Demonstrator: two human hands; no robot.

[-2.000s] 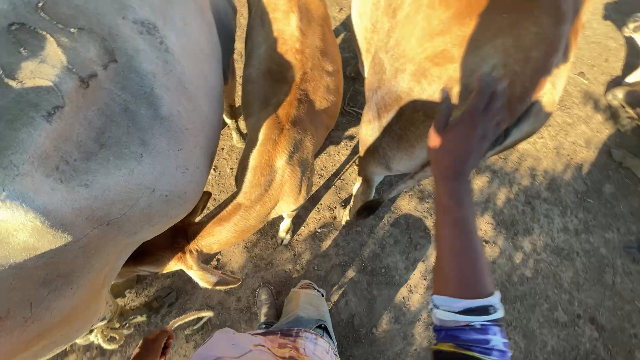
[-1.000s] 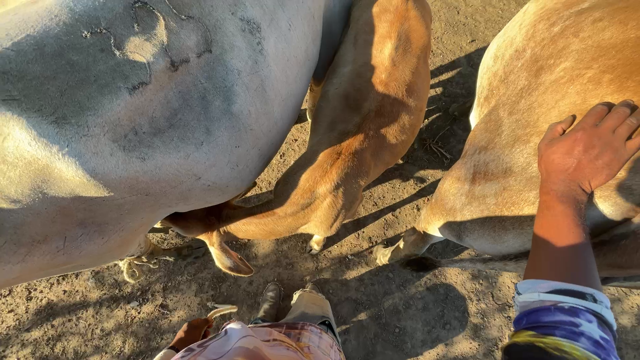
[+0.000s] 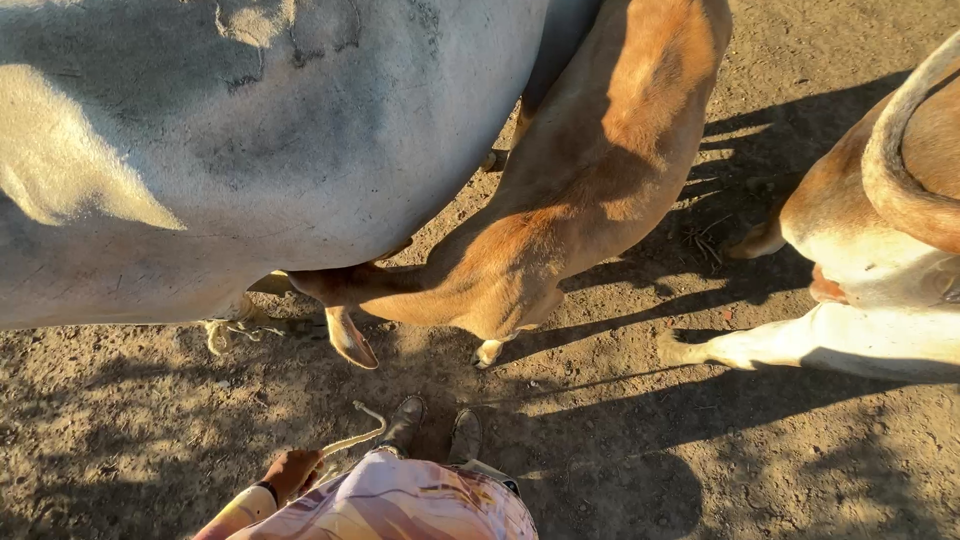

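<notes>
My left hand (image 3: 295, 474), low in the head view, is closed around a rope (image 3: 358, 436), whose free end curls up beside my boots. My right hand is out of the frame. Ahead of me a brown calf (image 3: 600, 172) stands with its head low under the belly of a large grey cow (image 3: 315, 150); its muzzle is hidden there. One ear of the calf points toward me. A knotted rope (image 3: 220, 336) is around the grey cow's lower leg.
At the right edge stands another brown and white animal (image 3: 862, 262), its tail (image 3: 889, 157) raised and curved. Dry dirt ground (image 3: 600, 420) with long shadows lies between the animals and my boots (image 3: 405, 424). A few twigs (image 3: 703, 244) lie near the calf.
My right hand, earlier on the brown animal at the right, has left the view. That animal has moved away to the right, and its tail is now raised. The view has shifted.
</notes>
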